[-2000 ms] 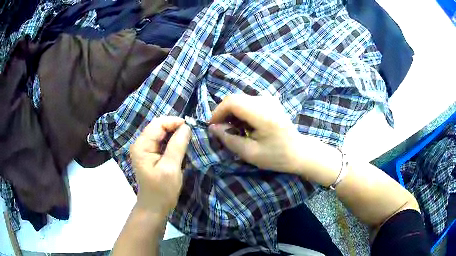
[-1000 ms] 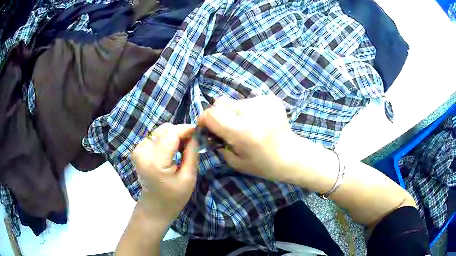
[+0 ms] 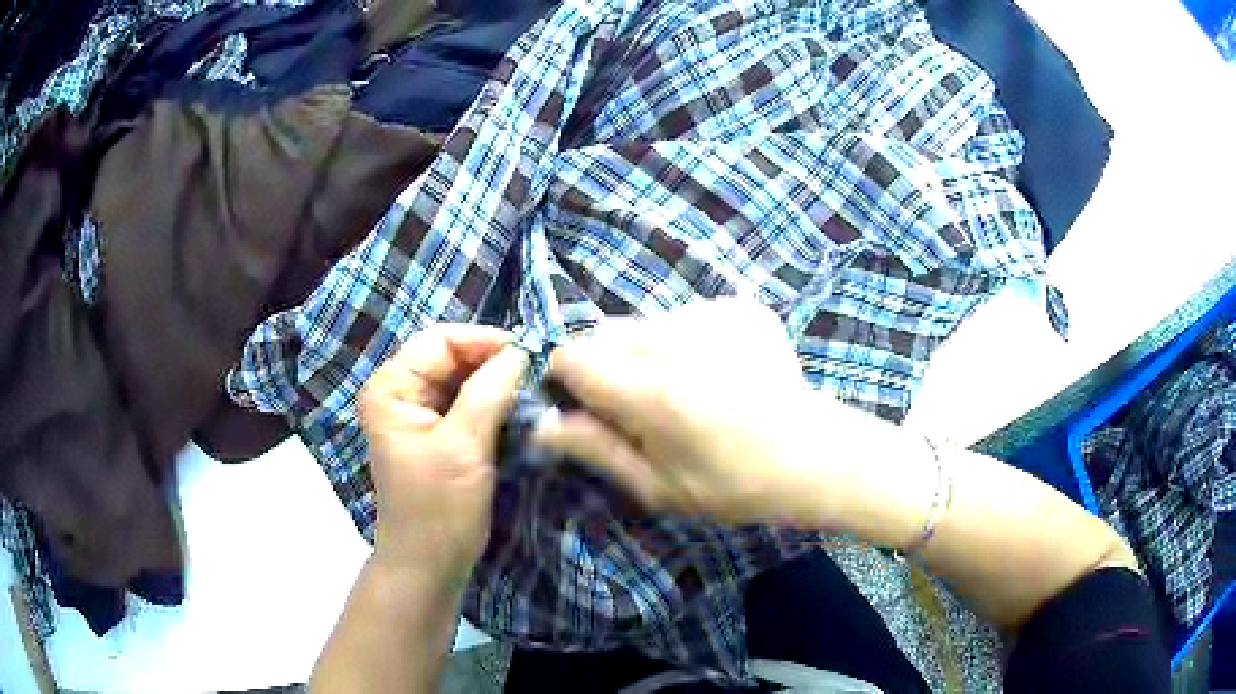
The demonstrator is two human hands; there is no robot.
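Observation:
A plaid garment [image 3: 759,176] in blue, white, brown and black lies bunched on the white table and hangs over its front edge. My left hand [image 3: 441,434] pinches a narrow fold of it between thumb and forefinger, near the middle of the view. My right hand [image 3: 678,407] is close beside the left fingertips, its fingers bent over the same fold and blurred. A small dark part of cloth shows between the hands. I cannot tell whether the right hand holds a tool; its palm is hidden.
Brown lining [image 3: 231,231] and dark navy cloth lie at the left on the white table [image 3: 258,556]. A navy part [image 3: 1037,115] lies at the upper right. A blue crate [image 3: 1084,447] with plaid garments stands at the right, below the table edge.
My right hand has moved slightly down, and its fingers are blurred. My left hand still pinches the fold at nearly the same place. The garment has barely shifted.

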